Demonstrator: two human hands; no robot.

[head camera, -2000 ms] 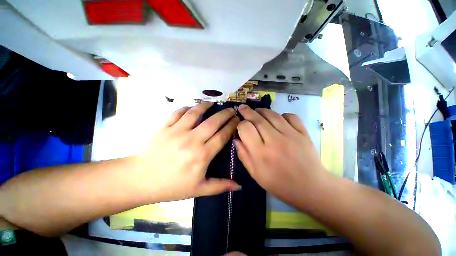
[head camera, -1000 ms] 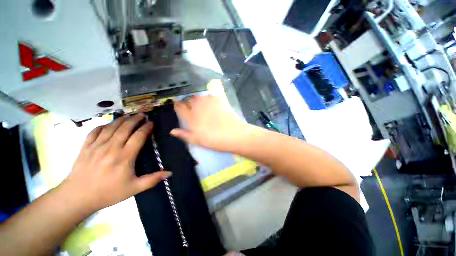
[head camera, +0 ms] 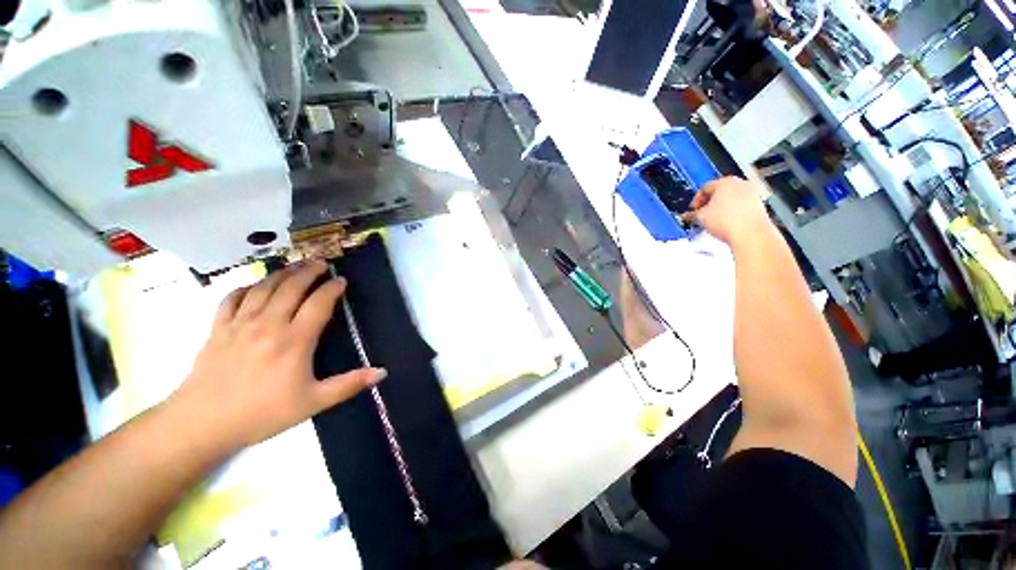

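Observation:
The zipper gusset panel point(head camera: 390, 367), a long black strip, lies on the pale feed plate point(head camera: 446, 278) with its far end at the brass-coloured clamp point(head camera: 323, 245). Its shiny zipper teeth point(head camera: 384, 418) run down the middle, with a small bright metal piece at the near end. My left hand point(head camera: 273, 356) lies flat on the panel's far left part, thumb across the teeth, fingertips by the clamp. My right hand point(head camera: 730, 209) is at the small blue box point(head camera: 657, 212), fingertips at its near right edge by dark items; whether they hold anything is hidden.
The white sewing machine head point(head camera: 145, 123) with a red logo stands at upper left. Green-handled snips point(head camera: 585, 281) lie right of the plate, near a looped black cable point(head camera: 641, 362). A dark screen point(head camera: 641, 45) stands at the back. Another work station lies beyond at right.
My right hand has left the panel's far end and moved right to the blue box. My left hand has stayed on the panel. The view has swung right, showing more of the table.

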